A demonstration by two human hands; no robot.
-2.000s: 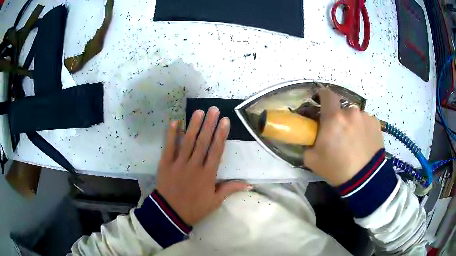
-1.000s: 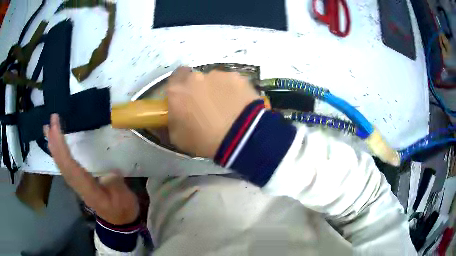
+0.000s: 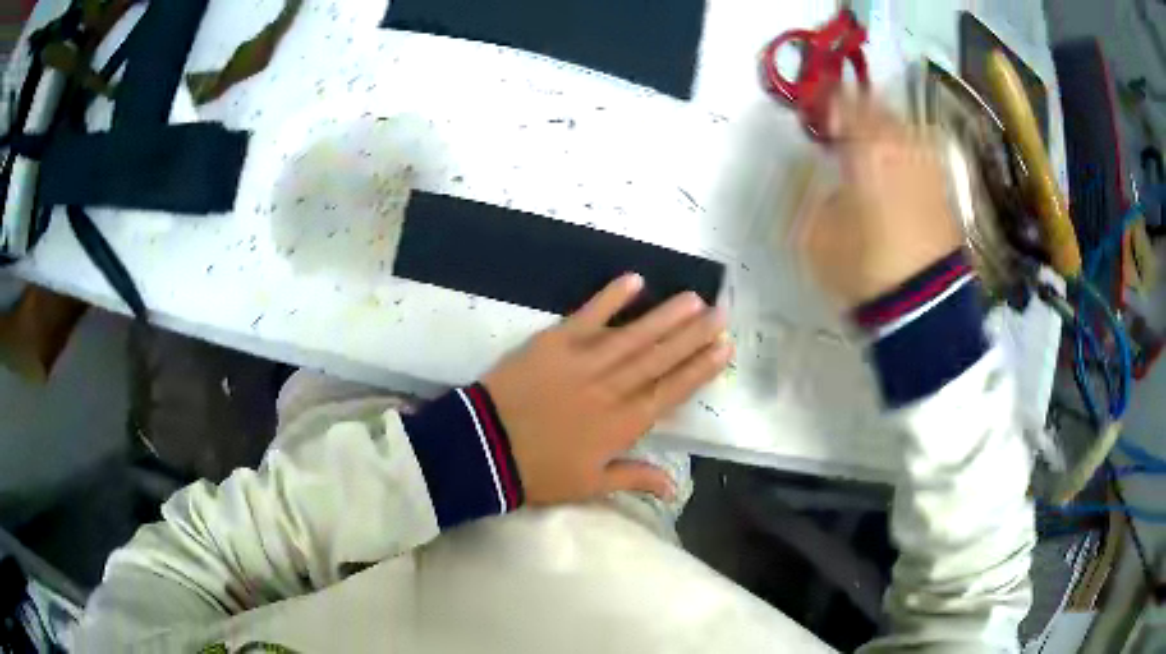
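Observation:
A dark folded piece (image 3: pixel 512 256) lies on the white table in front of me as a long narrow band. My left hand (image 3: pixel 601 383) rests with its fingertips on the right end of the band, fingers slightly spread. My right hand (image 3: pixel 882 205) is blurred, above the table to the right, just below the red scissors (image 3: pixel 818 70); its fingertips overlap the scissors' handles, and I cannot tell whether they touch. The steam iron (image 3: pixel 978 166) stands at the right, beyond my right hand, with its yellow-orange handle (image 3: pixel 1033 160) pointing up and away.
A stack of dark cut pieces (image 3: pixel 563 38) lies at the far side. Finished pieces (image 3: pixel 141 169) lie crosswise at left, near dark straps (image 3: pixel 105 259) and an olive-brown strip (image 3: pixel 249 58). A dark iron pad (image 3: pixel 1010 51) lies under the iron. Blue hose (image 3: pixel 1100 358) hangs at the right edge.
The iron has moved from the left middle to the far right, and my right hand is off its handle. My left hand has moved right from the finished pieces onto the folded band.

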